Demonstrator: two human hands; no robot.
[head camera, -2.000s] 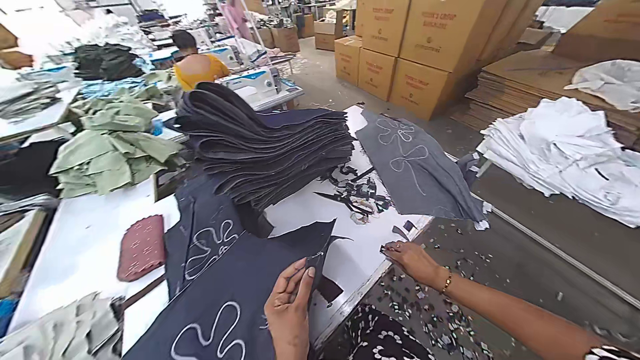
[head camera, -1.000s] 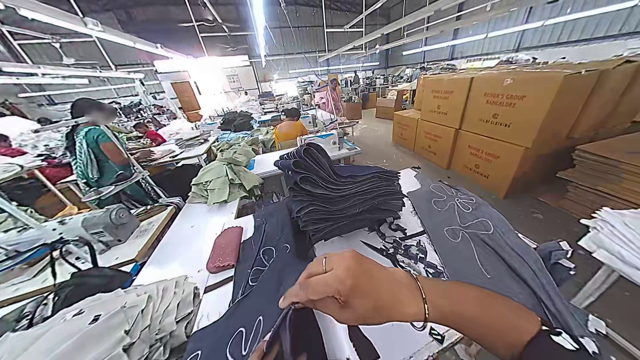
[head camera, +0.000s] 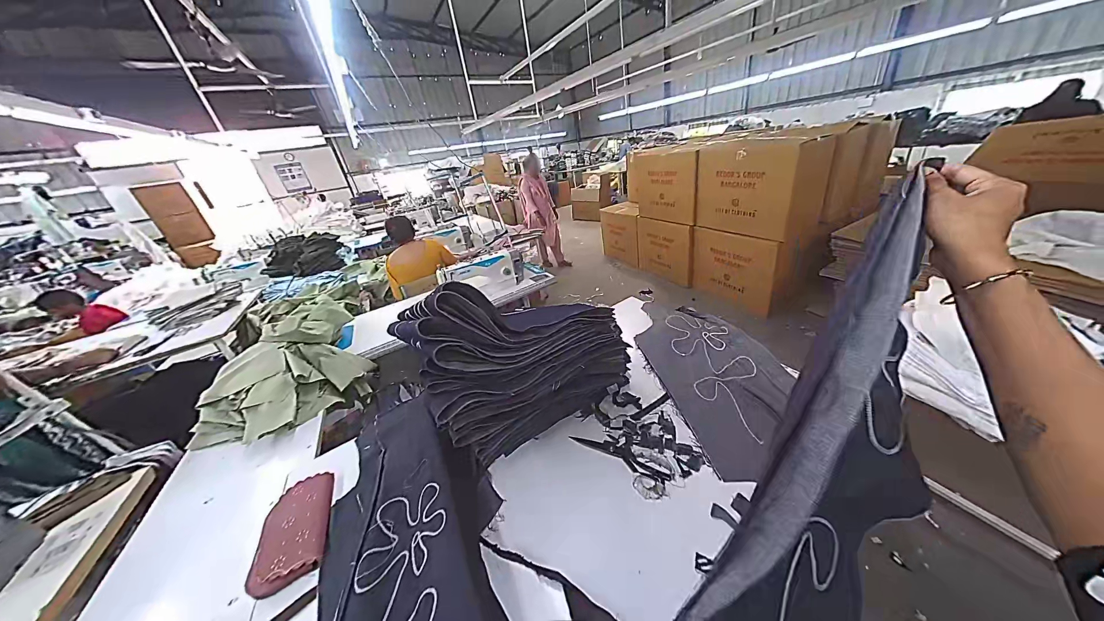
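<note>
My right hand (head camera: 975, 216) is raised at the right, its fingers closed on the top edge of a dark denim panel (head camera: 828, 431) with white looped stitching, which hangs down to the lower edge of the view. My left hand is out of view. A folded stack of dark denim pieces (head camera: 526, 362) lies on the white table (head camera: 595, 526). Beside it are scissors (head camera: 608, 448) among dark fabric scraps (head camera: 660, 435). A grey stitched panel (head camera: 716, 371) lies right of the scraps, and another dark stitched panel (head camera: 405, 526) lies left of them.
A dusty red patterned case (head camera: 291, 535) and green cloth pieces (head camera: 280, 371) are at the left. Ahead are a sewing machine (head camera: 492, 266), a seated person in yellow (head camera: 412, 259) and a standing person in pink (head camera: 537, 207). Cardboard boxes (head camera: 746, 259) and white cloth (head camera: 949, 362) stand to the right.
My right hand has risen to the right from low over the table, lifting the stitched panel. My left hand, seen two seconds ago at the lower middle, has left the view.
</note>
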